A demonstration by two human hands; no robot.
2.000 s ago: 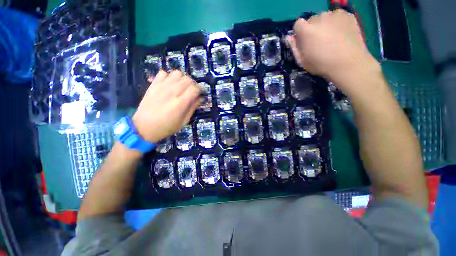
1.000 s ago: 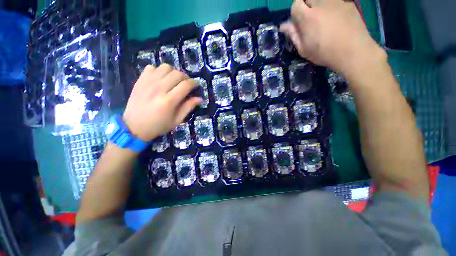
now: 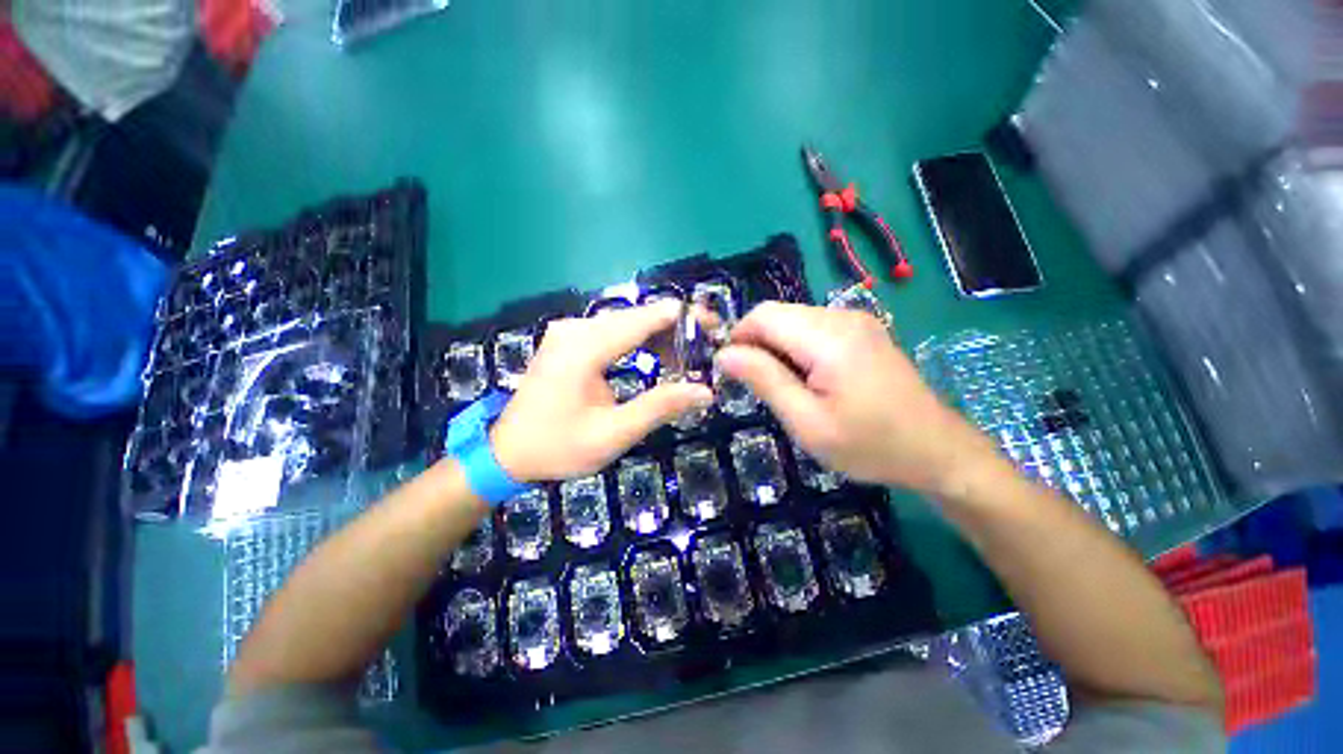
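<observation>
My left hand [image 3: 597,395], with a blue watch on the wrist, holds an electronic module [image 3: 692,342] on edge between thumb and fingers, above the black blister tray's upper rows. My right hand [image 3: 847,386] is at the module's right side, its fingertips pinched on a small component [image 3: 723,337] that is mostly hidden. The black blister tray [image 3: 884,648] lies in front of me with rows of silvery, dark-centred modules in its pockets. The hands cover part of its upper rows.
Red-handled pliers [image 3: 847,221] and a smartphone [image 3: 977,224] lie beyond the tray. A loose module [image 3: 859,301] is near the pliers. Clear small-cell trays lie either side. A second black tray [image 3: 332,251] is left; wrapped stacks [image 3: 1222,265] stand right.
My hands have come together over the tray's upper part, the left moving right and the right moving left. The left now holds a module. The view has shifted, showing the pliers and whole smartphone.
</observation>
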